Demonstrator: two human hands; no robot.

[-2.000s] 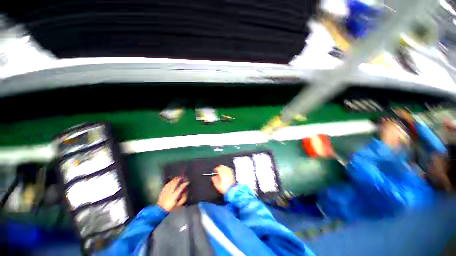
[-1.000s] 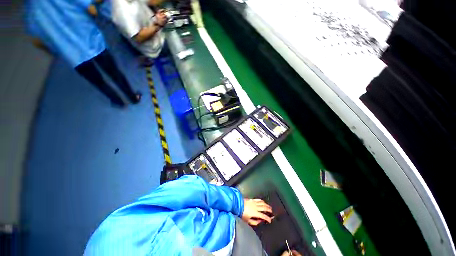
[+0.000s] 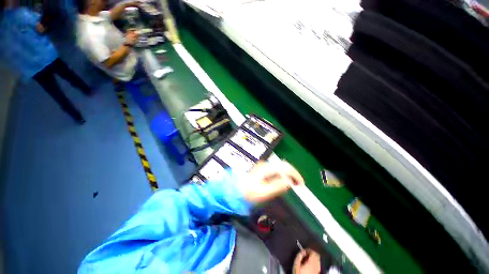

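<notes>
My left hand (image 3: 269,181) is raised and blurred over the near part of the filled component tray. Its fingers point toward the white strip, and I cannot tell if it holds anything. My right hand (image 3: 307,262) is at the bottom edge, partly cut off, with thin silver tweezers (image 3: 300,246) sticking out of it. A dark tray (image 3: 289,231) lies in front of me between the hands. A red loop with a dark part (image 3: 264,223) lies at its near left. The filled tray (image 3: 275,140) holds silvery-white phone units in its pockets, partly hidden by my left arm.
A pale and black box with cables (image 3: 206,122) stands beyond the filled tray. Two small whitish-yellow parts (image 3: 358,211) lie on the green mat at right. Stacked black trays (image 3: 407,107) rest on the white shelf. A seated person (image 3: 107,40), another standing person and a blue stool (image 3: 163,128) are at left.
My left hand has lifted off the dark tray and moved up and away toward the filled tray. The red loop has come into sight. The view has shifted slightly; the right hand shows more.
</notes>
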